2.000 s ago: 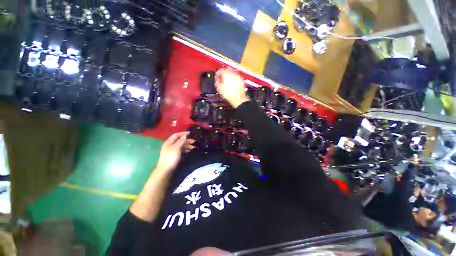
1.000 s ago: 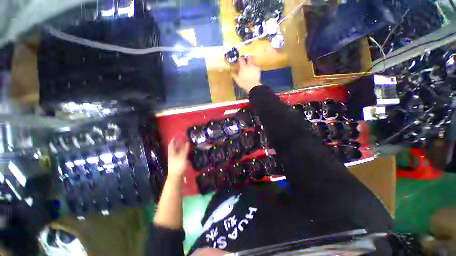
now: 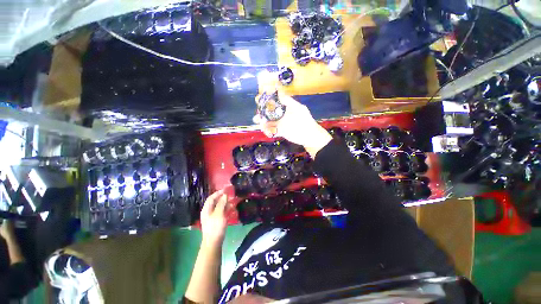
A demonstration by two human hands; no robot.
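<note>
Round black housings [image 3: 265, 180] stand in about three rows on the red mat [image 3: 218, 155]. My right hand [image 3: 290, 122] is raised over the mat's back edge and holds a round dark-and-silver part [image 3: 270, 105] in its fingers. My left hand [image 3: 215, 212] is at the left end of the rows, beside the front housings, with its fingers loosely apart and nothing visible in it. My right sleeve hides some housings in the middle.
A shiny black pocketed tray [image 3: 139, 187] lies left of the mat. Behind are one round part [image 3: 285, 75] and a metallic cluster [image 3: 314, 37] on the yellow-brown surface. Pale boxes [image 3: 455, 119] and a heap of loose parts [image 3: 504, 142] are right. Another person's arm [image 3: 12, 242] shows far left.
My right hand went from the housings to the yellow-brown surface, then came back towards the mat with a round part. My left hand stayed by the rows' left end. The view turned.
</note>
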